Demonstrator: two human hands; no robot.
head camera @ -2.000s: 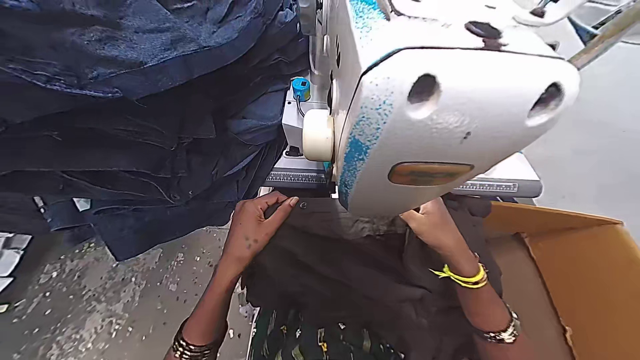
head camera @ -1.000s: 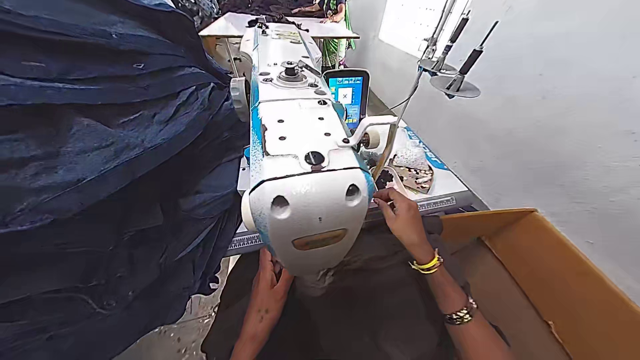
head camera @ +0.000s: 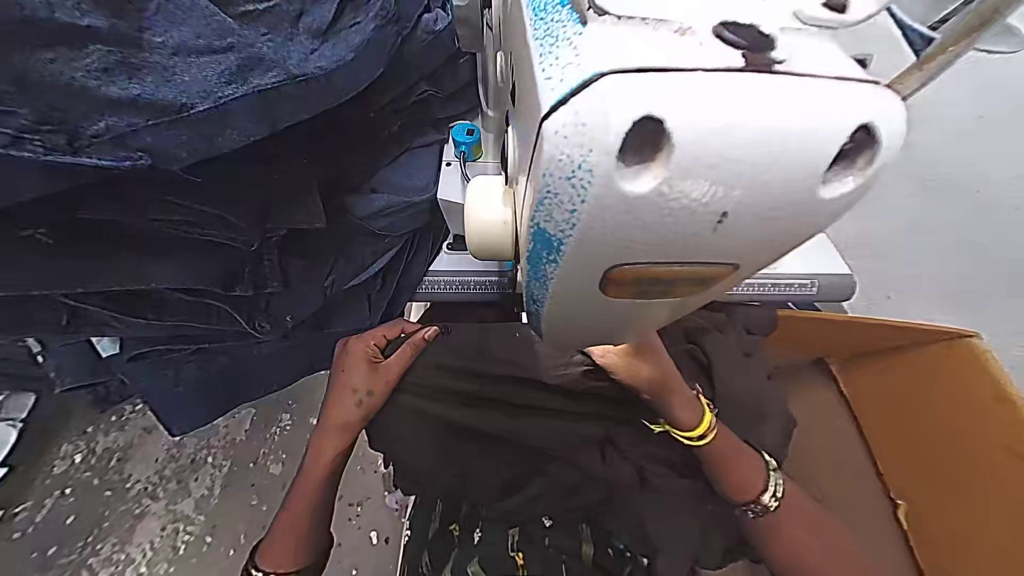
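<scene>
The white and blue head of an industrial sewing machine (head camera: 704, 184) fills the upper middle. Below it, dark fabric (head camera: 512, 432) hangs from the table edge. My left hand (head camera: 372, 372) pinches the fabric's upper left edge between thumb and fingers, left of the machine head. My right hand (head camera: 640, 368) is at the fabric just under the lower end of the machine head, which hides part of the fingers; the fabric is bunched beside it. The needle area is hidden behind the machine head.
A large pile of dark blue garments (head camera: 200, 200) rises at the left. An open cardboard box (head camera: 920, 424) stands at the right. A ruler strip (head camera: 464, 285) runs along the machine table's front edge. Patterned cloth (head camera: 512, 544) shows at the bottom, above a speckled floor (head camera: 200, 488).
The view has tilted down and come closer since one second ago. My right hand has moved from the right side of the machine head to the fabric beneath it.
</scene>
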